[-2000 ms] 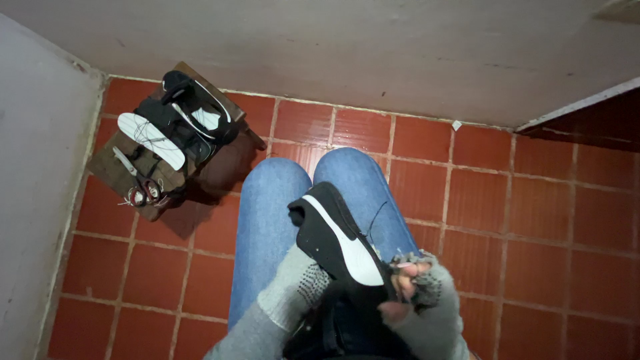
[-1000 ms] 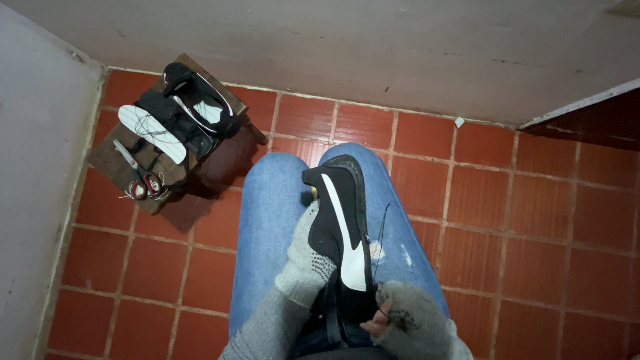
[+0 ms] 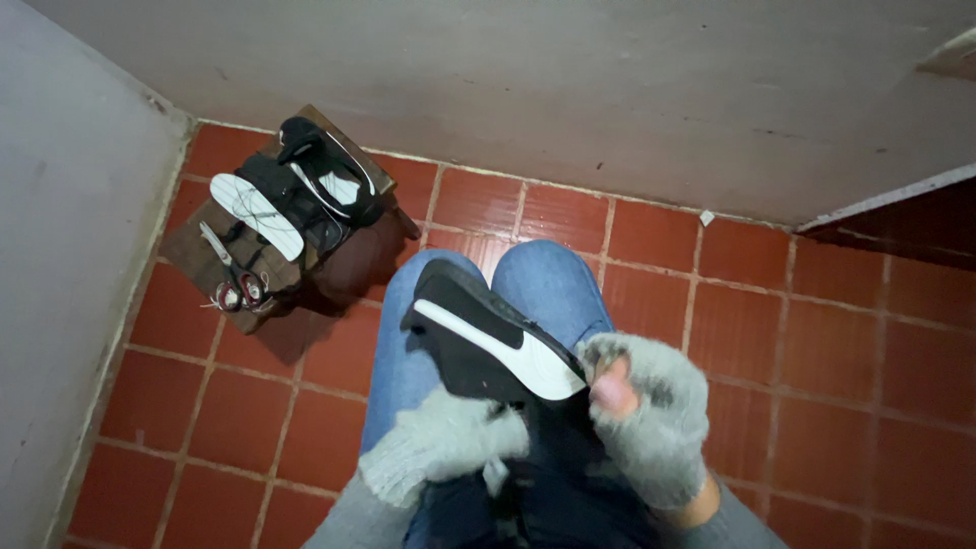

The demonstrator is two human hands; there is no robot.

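A black shoe (image 3: 476,332) with a white side panel lies slanted over my blue-jeaned thighs, its sole side facing up and right. My left hand (image 3: 450,442), in a grey knit glove, is at the shoe's lower edge; its fingertips are hidden or blurred, so its grip is unclear. Close to the shoe's white end, my right hand (image 3: 644,412) wears a grey glove with bare fingertips showing. Those fingers are bent together, and blur hides whether a thread or tool is between them.
At the left, a small wooden stool (image 3: 191,252) holds another black shoe (image 3: 335,175), a white insole (image 3: 255,216) with dark thread on it, and scissors (image 3: 232,271) with dark red handles. Grey walls (image 3: 488,91) meet the red tiled floor (image 3: 732,328).
The shoe has tilted from near upright to slanting up and left. My left hand has moved down along it, and my right hand has come up beside its white end.
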